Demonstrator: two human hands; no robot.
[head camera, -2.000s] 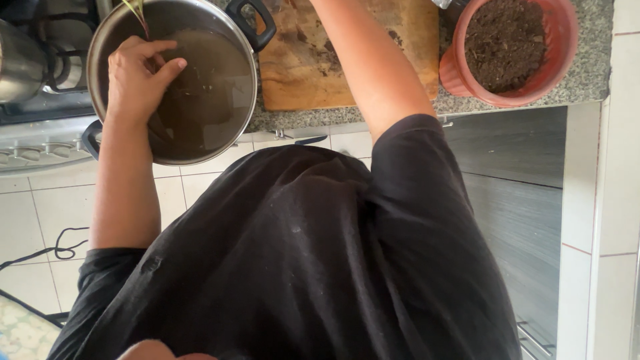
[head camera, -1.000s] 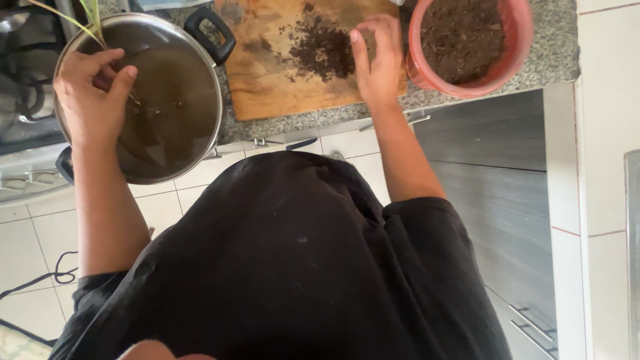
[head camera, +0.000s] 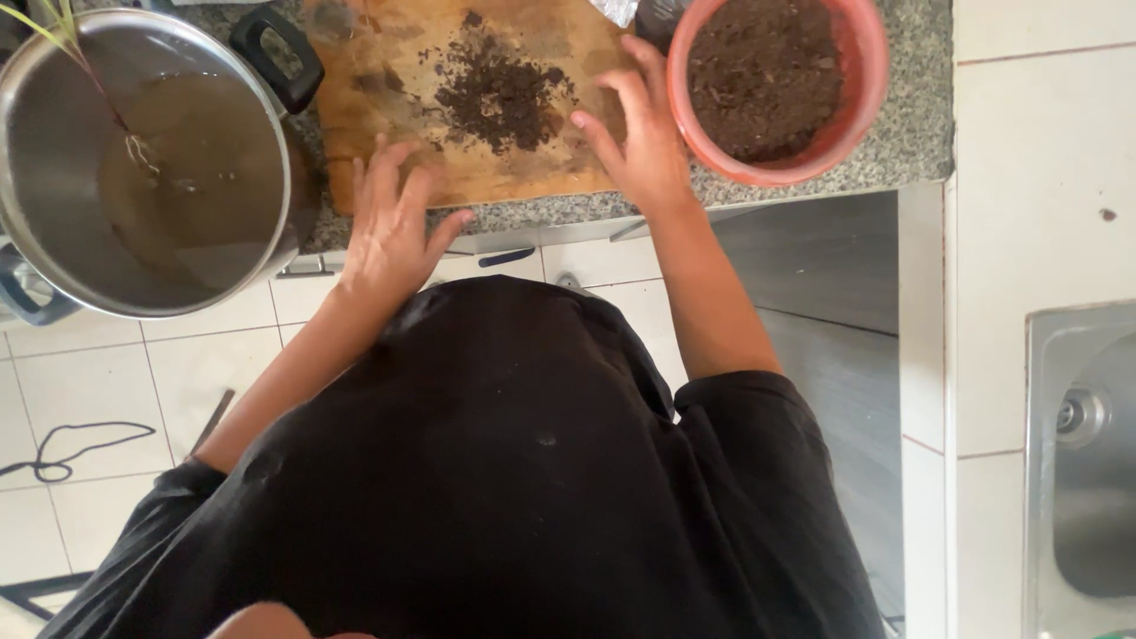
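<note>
My left hand (head camera: 390, 213) is over the near left edge of a wooden cutting board (head camera: 568, 169), fingers spread, holding nothing. My right hand (head camera: 643, 142) is at the board's right side, fingers apart, beside a reddish plastic pot (head camera: 772, 169) full of dark soil (head camera: 763, 80). Loose soil (head camera: 506, 98) lies in a heap on the board between the hands. At the left, a steel cooking pot (head camera: 288, 195) holds murky brown water (head camera: 204, 213). A plant with long green leaves (head camera: 53, 31) and a reddish stem leans in it, its pale roots (head camera: 140, 153) at the water.
The board rests on a speckled granite counter (head camera: 914, 106). Black pot handles (head camera: 280, 58) stick out near the board's left edge. Crumpled foil (head camera: 617, 9) lies behind my right hand. A steel sink (head camera: 1078, 497) is at the far right, and a dark cord (head camera: 62, 453) lies at lower left.
My left hand has let go of the plant and moved right, from the cooking pot to the board. The right hand remains at the board's right side, near the soil pot.
</note>
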